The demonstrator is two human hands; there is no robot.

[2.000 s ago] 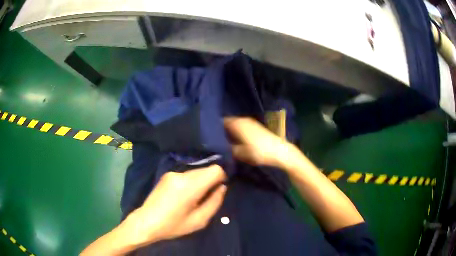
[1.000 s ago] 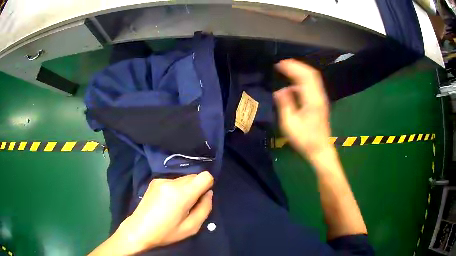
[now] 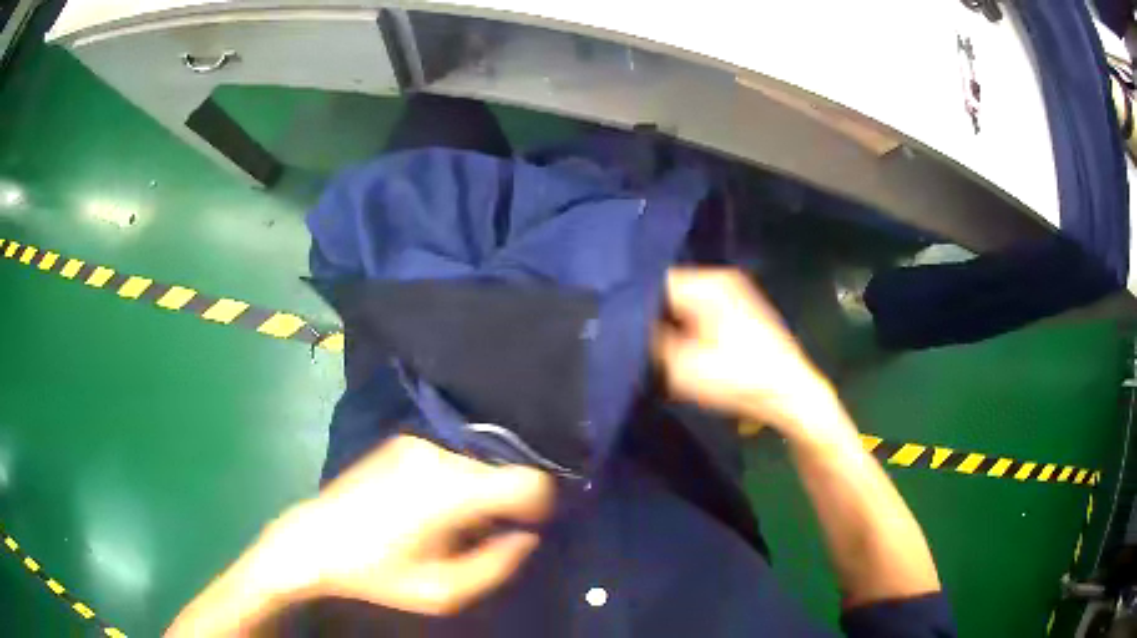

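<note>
Navy trousers [image 3: 424, 218], wrong side out, hang in front of my body, below the table edge. A matt black pocket bag [image 3: 499, 355] lies across them beside the waistband [image 3: 617, 374]. A thin white curved strip [image 3: 509, 441] shows near the waistband's lower end. My right hand [image 3: 733, 343] is blurred and grips the waistband's right edge; its fingertips are partly hidden by the cloth. My left hand [image 3: 430, 523], also blurred, has its fingers closed on the cloth at the lower end of the waistband.
A white-topped table [image 3: 798, 62] with a drawer [image 3: 249, 56] stands ahead. Dark navy cloth [image 3: 1079, 137] hangs over its right end and down beside it. Yellow-black tape [image 3: 187, 299] crosses the green floor. A white button [image 3: 596, 597] shows on my clothing.
My right hand has come back from the open air onto the waistband. The waistband has shifted right, the black pocket bag lies more spread, and the tan label is no longer visible.
</note>
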